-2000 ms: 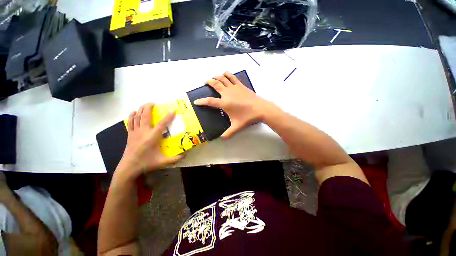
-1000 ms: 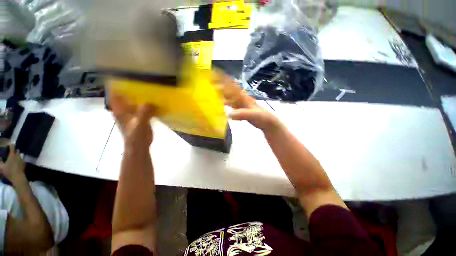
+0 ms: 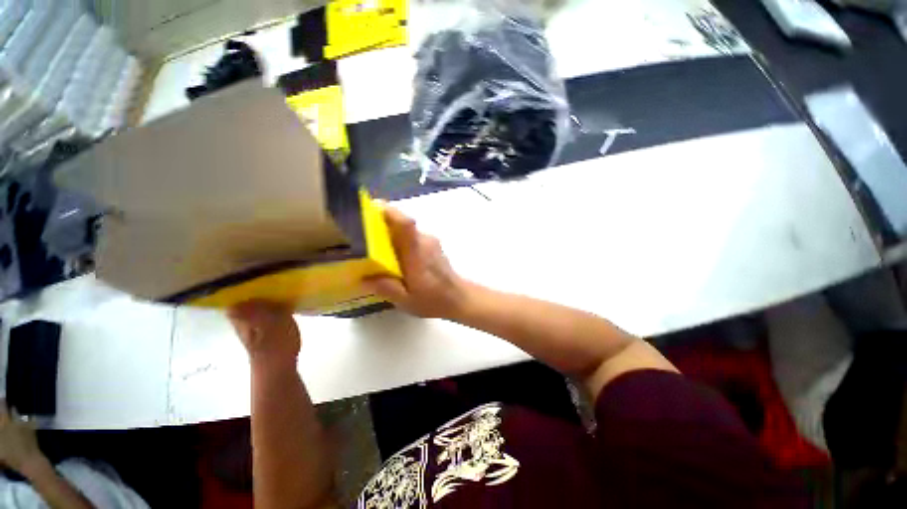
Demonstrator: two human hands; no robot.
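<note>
A yellow carton (image 3: 308, 283) is held up over the white table at centre-left, opened out from flat. Its large grey-white carton lid (image 3: 219, 189) stands open toward the camera and hides the carton's inside. My left hand (image 3: 267, 328) is under the near side, its fingers mostly hidden by the carton. My right hand (image 3: 418, 268) grips the right side, thumb on the near face, fingers on the yellow end.
A clear bag of black handles (image 3: 492, 119) lies behind on the dark strip. Flat yellow cartons (image 3: 366, 25) lie at the back, beside a black bundle (image 3: 227, 68). White packs (image 3: 75, 70) stand back left. A black box (image 3: 33, 368) and a person's arm (image 3: 40, 467) are at left.
The flat carton with black end flaps has been lifted off the table and opened into a box shape. Since the last frame it has moved a little left and its lid faces the camera.
</note>
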